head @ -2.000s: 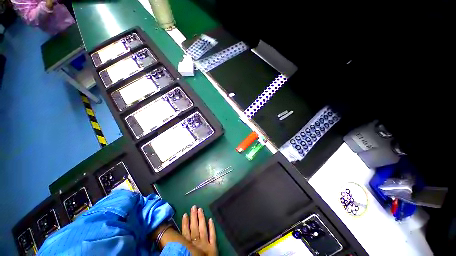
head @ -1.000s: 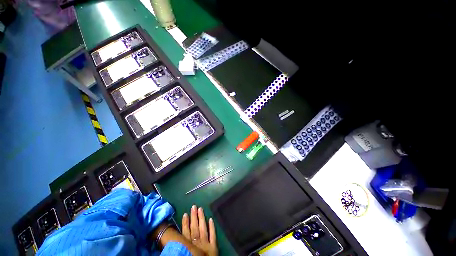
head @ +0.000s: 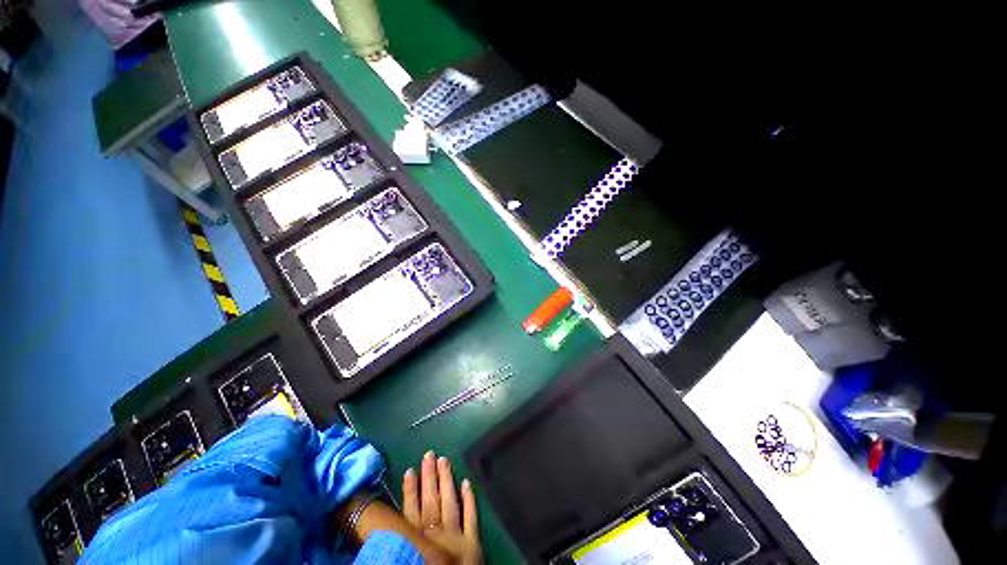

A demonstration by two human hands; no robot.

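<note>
My left hand [head: 442,516] lies at the bottom centre, fingers apart and pointing up the picture, holding nothing. Its blue sleeve reaches in from the lower left, with a bracelet at the wrist. My right hand is not seen; another bit of blue sleeve shows at the bottom edge. Right of my left hand is a black tray [head: 585,441] with an empty pocket and an open-backed phone [head: 712,521], cut off by the lower edge. Its dark camera end shows round lenses. Thin silver tweezers [head: 464,398] lie on the green mat [head: 442,359] above my fingers.
Another black tray [head: 475,289] holds several phones. More phones [head: 171,441] lie at lower left, partly behind my sleeve. Red [head: 548,311] and green [head: 563,330] pieces lie mid-mat. Right are a sheet of rings [head: 693,291], loose rings [head: 778,441] and a blue item [head: 872,419].
The person in pink at the top left has shifted towards the top edge and is now mostly cut off. My left hand and the trays look unmoved.
</note>
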